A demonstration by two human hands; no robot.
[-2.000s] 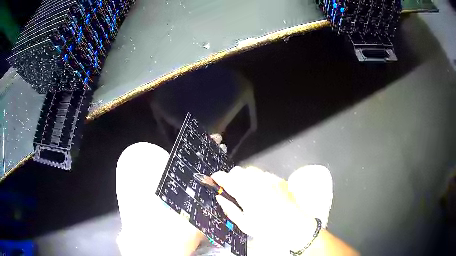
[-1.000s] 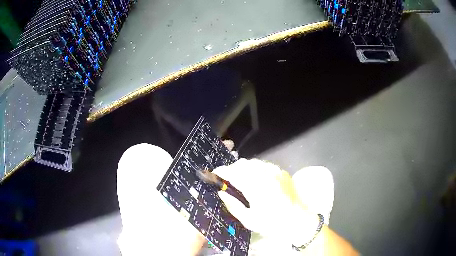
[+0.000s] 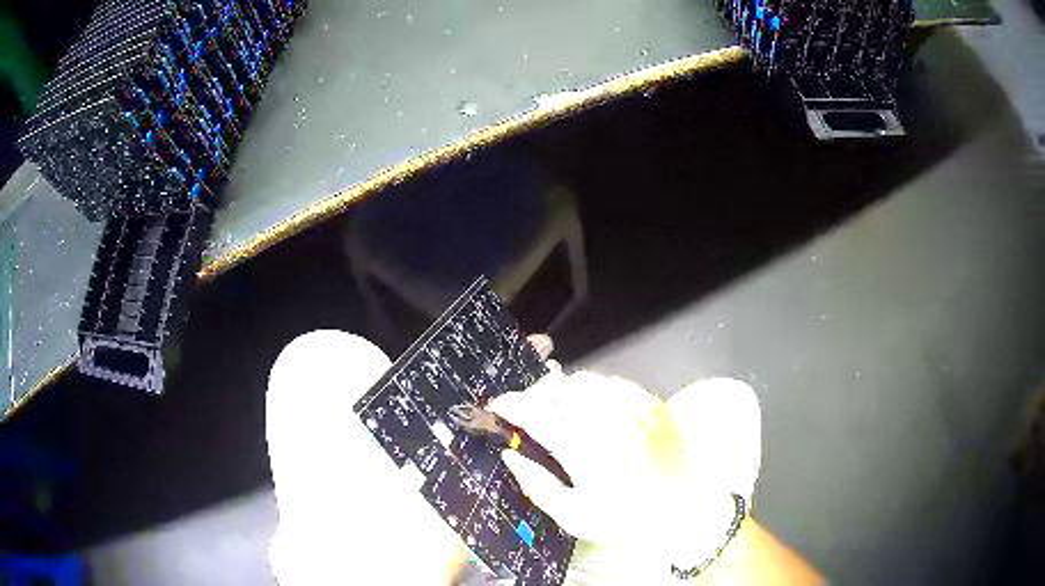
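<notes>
A black circuit board panel point(image 3: 458, 355) with white print and a blue spot is held tilted above my lap. My right hand point(image 3: 607, 446), overexposed to white, is shut on side cutters point(image 3: 533, 445) with dark handles and an orange touch. The cutters' jaws lie over the middle of the panel; whether they touch a lead I cannot tell. My left hand point(image 3: 541, 345) holds the panel from below. Only its fingertips show at the far right edge; the rest is hidden or washed out by glare.
The grey-green workbench point(image 3: 378, 92) has a yellowish edge. A dense stack of racked boards point(image 3: 160, 103) stands at left on a slotted board rack point(image 3: 138, 275). Another stack point(image 3: 819, 40) stands at upper right, its rack handle point(image 3: 854, 120) jutting past the edge. A stool-like shape point(image 3: 458, 229) stands under the bench.
The panel has turned clockwise and its far end has moved right. The cutters, still in my right hand, have shifted slightly over it. My left fingertips have moved a little right with the panel.
</notes>
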